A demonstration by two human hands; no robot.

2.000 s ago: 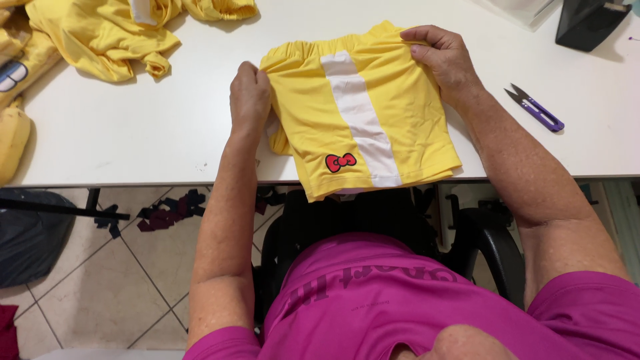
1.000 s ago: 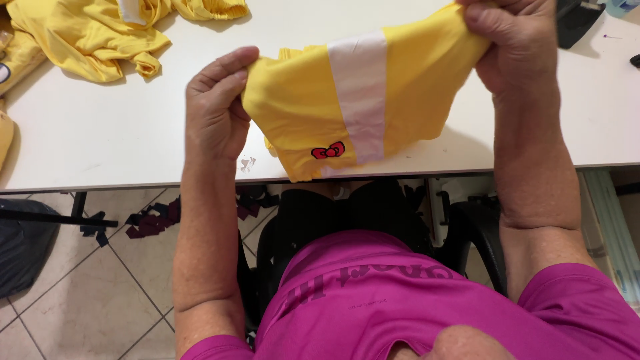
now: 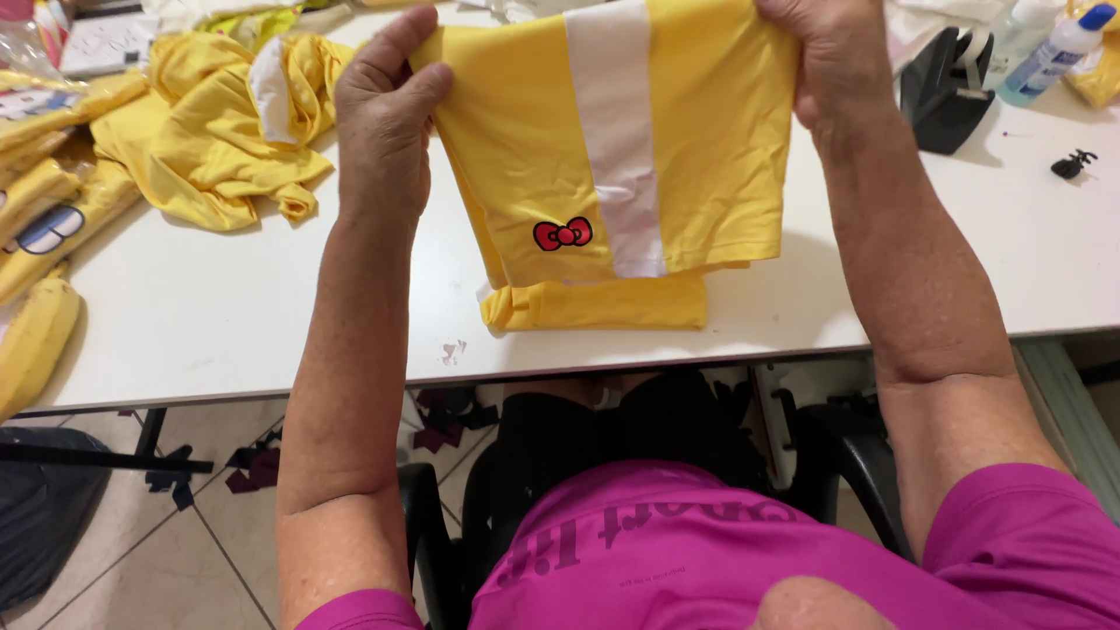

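Yellow fabric shorts [image 3: 717,131] with a white stripe and a red bow print hang between my hands, held up over the table's front part. My left hand [image 3: 385,114] pinches their upper left corner between thumb and fingers. Gripping the upper right corner is my right hand [image 3: 831,61], its fingertips partly cut off by the frame's top edge. Beneath the shorts a folded yellow cloth [image 3: 604,306] lies on the white table [image 3: 210,324], partly covered from view.
Crumpled yellow garments [image 3: 210,131], bagged yellow items [image 3: 52,210] and a banana [image 3: 39,337] lie at the left. On the right are a black tape dispenser [image 3: 949,96], a bottle with a blue cap [image 3: 1054,57] and a small black hair clip [image 3: 1072,164].
Both hands have lifted the shorts up and away from the table edge, where they were held low two seconds ago. The folded yellow cloth below now shows. The view has shifted.
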